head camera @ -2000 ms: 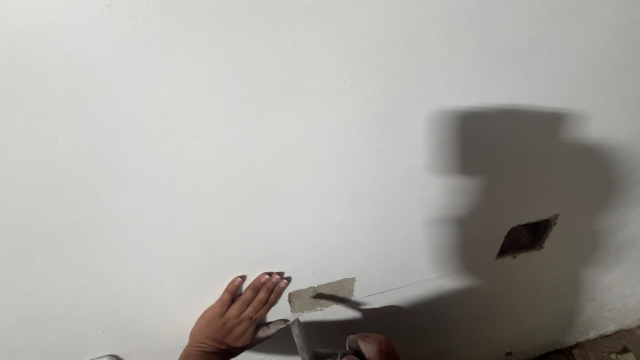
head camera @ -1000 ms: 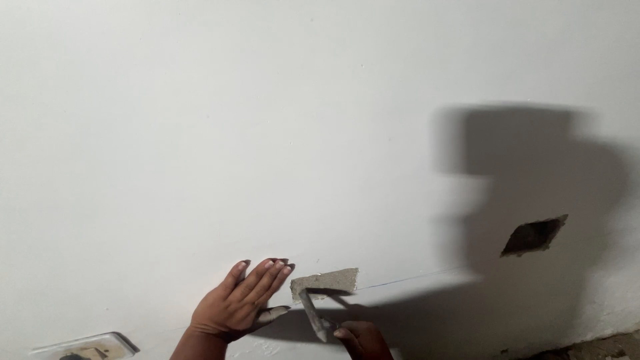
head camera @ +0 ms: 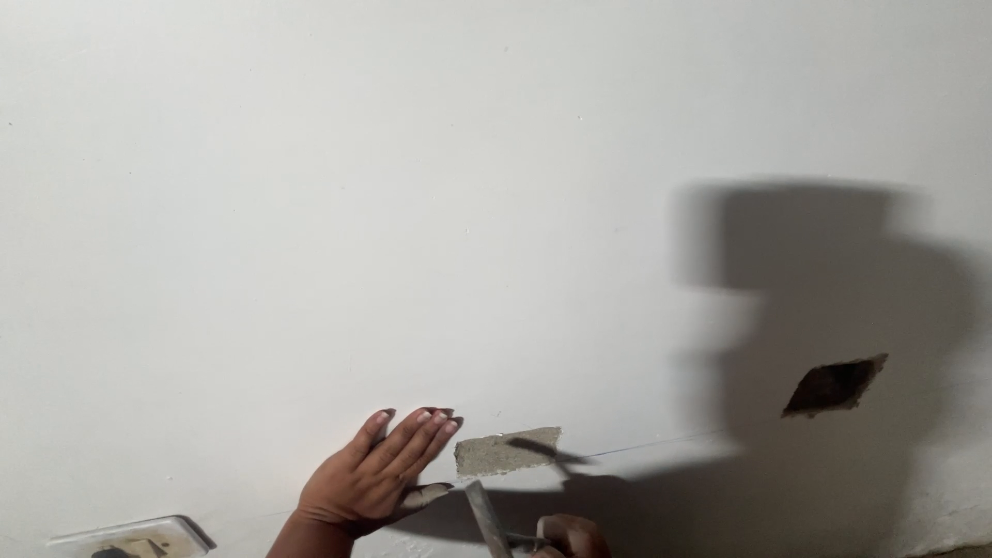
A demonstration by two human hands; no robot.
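My left hand lies flat on the white wall with its fingers apart, just left of a shallow chipped patch of bare grey plaster. At the bottom edge my right hand is closed around a grey metal tool, whose kind I cannot tell. The tool's upper end points up at the lower edge of the patch. Part of the right hand and the lower part of the tool are cut off by the frame.
A dark hole opens in the wall at right, inside a large shadow. A thin blue line runs between patch and hole. At bottom left a white wall plate is fixed, partly cut off. Rough ground shows at bottom right.
The tool's end was over the patch's left part one second ago and is now below the patch. My right hand has moved down; the left stays beside the patch.
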